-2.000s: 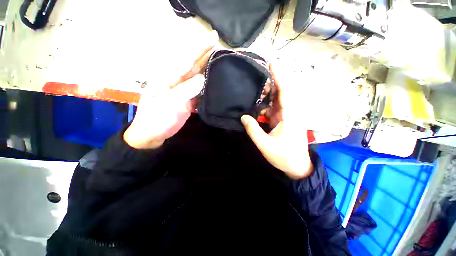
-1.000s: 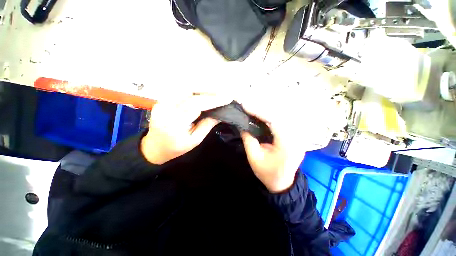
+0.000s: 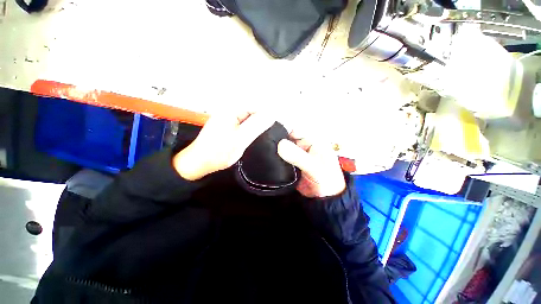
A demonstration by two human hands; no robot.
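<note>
A small black pouch (image 3: 265, 155) is held between both hands just in front of the jacket, near the table's front edge. Its rounded end with two pale curved edge lines points down toward the wearer. My left hand (image 3: 220, 141) grips its left side, and its fingers are overexposed. My right hand (image 3: 317, 166) grips its right side, with the thumb lying on the black face. The underside of the pouch and some fingertips are hidden.
The pale table (image 3: 130, 53) has a red-orange front edge (image 3: 113, 101). Black pouches (image 3: 282, 27) lie at the top centre. The overexposed sewing machine (image 3: 480, 74) stands at upper right, with a yellow-cream block (image 3: 457, 133) below. Blue crates (image 3: 436, 237) are at lower right and left.
The pouch was cupped and open toward the camera, then folded and narrow between the hands. Now it shows a smooth rounded face with its pale lines at the lower end. Both hands still hold it.
</note>
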